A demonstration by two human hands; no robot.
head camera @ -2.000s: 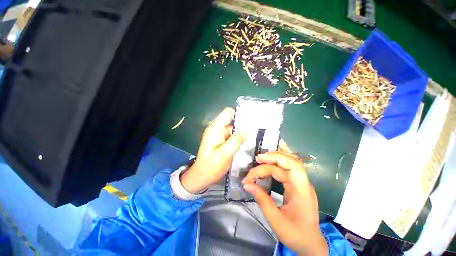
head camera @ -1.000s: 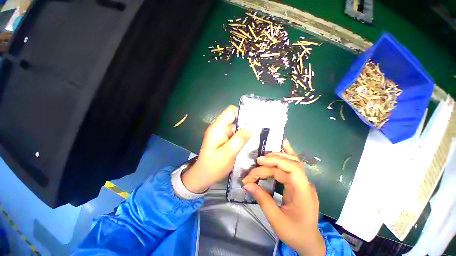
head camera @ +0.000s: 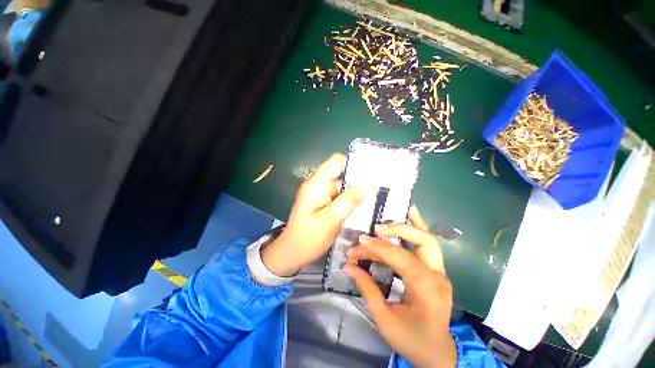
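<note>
A phone-sized unit [head camera: 383, 167] with a silvery-white face, a dark central slot and a black edge is held above my lap at the bench edge. My left hand [head camera: 314, 215] grips its left side, with the thumb on the face. My right hand [head camera: 406, 280] is over the lower part of the unit, with thumb and index fingertips close together near its face and other fingers at its right edge. Whether a small piece is between those fingertips cannot be told. The right hand hides part of the lower face.
A heap of yellow, white and dark slivers [head camera: 381, 61] lies on the green bench. A blue bin [head camera: 592, 136] holds pale-tan slivers. White release paper [head camera: 524, 266] and a tan-rowed sheet [head camera: 607, 280] lie right. A large black foam tray [head camera: 93, 129] stands left. A grey unit [head camera: 503, 14] lies far back.
My right hand's thumb and index finger have shifted slightly left and closer together over the lower face. The unit has moved slightly right in view. My left hand keeps its grip.
</note>
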